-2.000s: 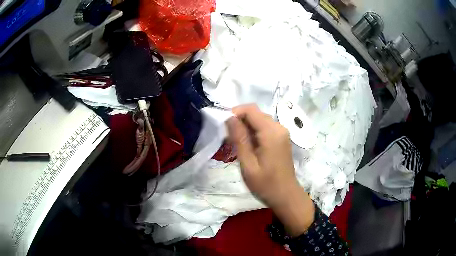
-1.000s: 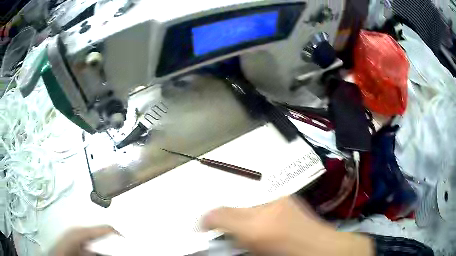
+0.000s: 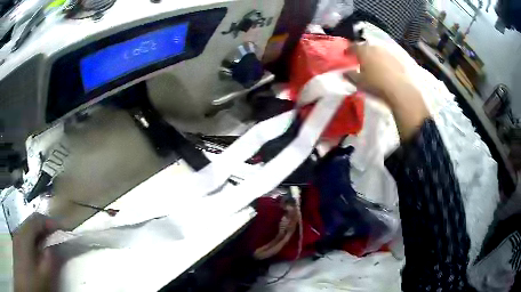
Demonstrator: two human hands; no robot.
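A white fabric strip runs across the white table from my left hand to my right hand, doubled in a long loop toward the right. My left hand, blurred at the lower left near the needle area, holds the strip's left end. My right hand is raised over the red plastic bag and holds the strip's other end. A thin awl lies at the plate's front edge; its handle is mostly covered by the strip. The presser foot area is at the far left.
The machine head with a blue lit screen spans the upper left. The bed plate lies under it. A large white fabric pile is at the right. Dark blue cloth and a cable lie below the red bag.
The view has turned right from the needle area. My right hand has moved up and right, over the red bag, with the strip now stretched between both hands. My left hand is now beside the plate.
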